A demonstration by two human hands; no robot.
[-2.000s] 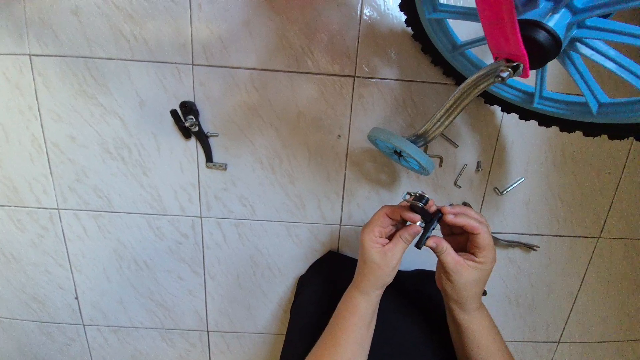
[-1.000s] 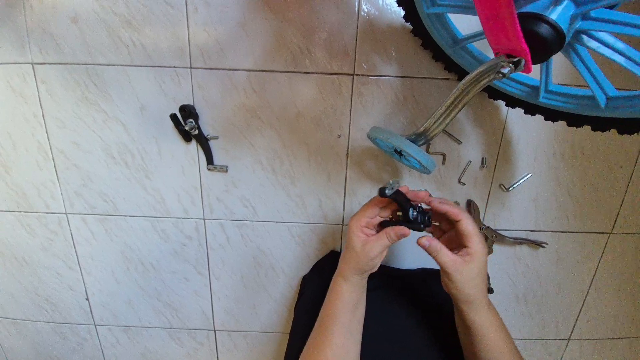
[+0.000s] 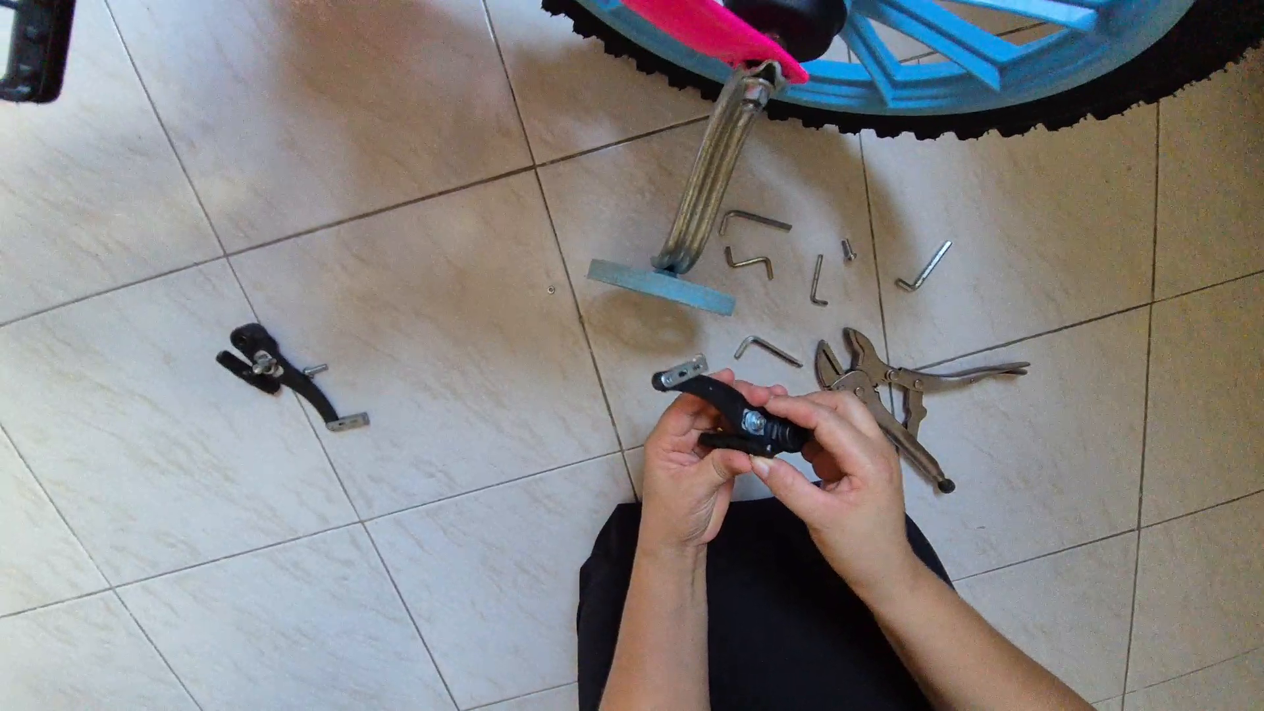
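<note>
Both of my hands hold one black bicycle brake arm [image 3: 733,403] with its brake pad, above my lap. My left hand [image 3: 686,474] grips the pad side from the left, thumb below it. My right hand [image 3: 849,469] has its fingertips at the round pivot end on the right. A metal bolt head shows on the arm, and a small metal bracket sits at its upper left end. A matching brake arm [image 3: 306,385] lies on the tiled floor at left. Locking pliers [image 3: 879,380] lie on the floor just beyond my right hand.
A blue bicycle wheel [image 3: 938,59] with a black knobby tyre stands at the top. From its pink frame part [image 3: 711,30] a metal stabiliser arm [image 3: 711,168] runs down to a small blue training wheel [image 3: 660,286]. Several hex keys [image 3: 758,219] and a small bolt [image 3: 848,250] lie nearby.
The brake arm in my hands has turned since two seconds ago, and my right fingers now rest at its pivot end. The view has turned and shifted, with the locking pliers now fully in sight.
</note>
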